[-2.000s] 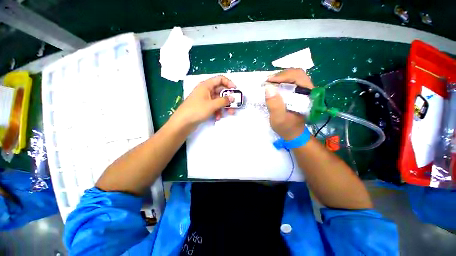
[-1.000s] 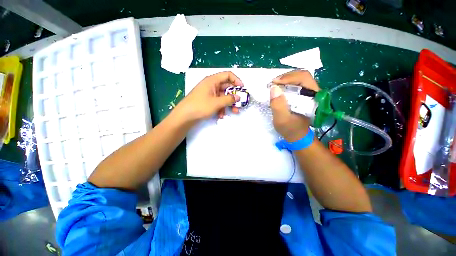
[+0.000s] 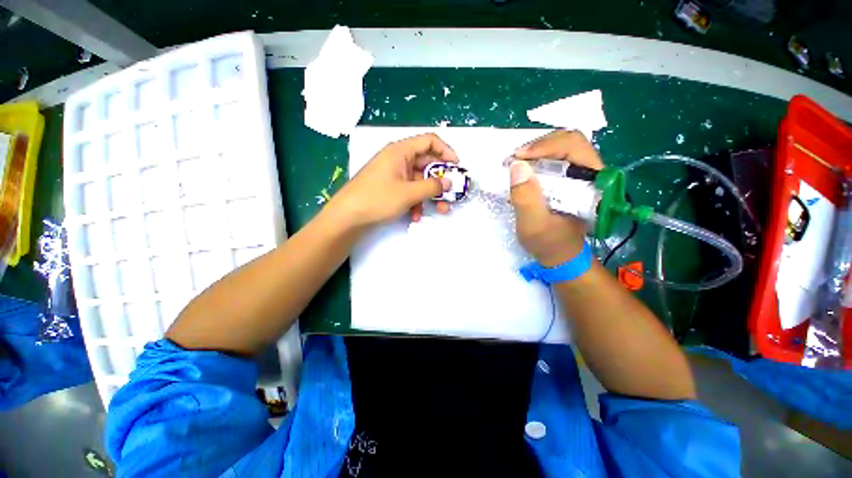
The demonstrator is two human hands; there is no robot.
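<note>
My left hand (image 3: 397,184) holds a small electronic module (image 3: 454,183) between thumb and fingers, above the white work mat (image 3: 439,289). The module has a dark rounded rim and a white inside. My right hand (image 3: 551,201) holds the dispensing syringe (image 3: 570,187) like a pen, its tip end pointing left toward the module, with a gap between them. The needle tip is too small to make out. A green adapter (image 3: 612,203) joins the barrel to a clear air hose (image 3: 696,233). A blue wrist strap (image 3: 565,268) is on my right wrist.
A white blister tray (image 3: 177,215) lies left of the mat. Crumpled white paper (image 3: 336,84) and a white paper piece (image 3: 570,111) lie beyond the mat. A red parts bin (image 3: 768,308) is at right, a yellow bin (image 3: 28,187) at far left. A pale rail (image 3: 467,52) crosses behind.
The camera view has shifted between frames. The module's tilt in my left hand has changed since the earliest frame. Both hands keep their holds, and the syringe stays to the module's right.
</note>
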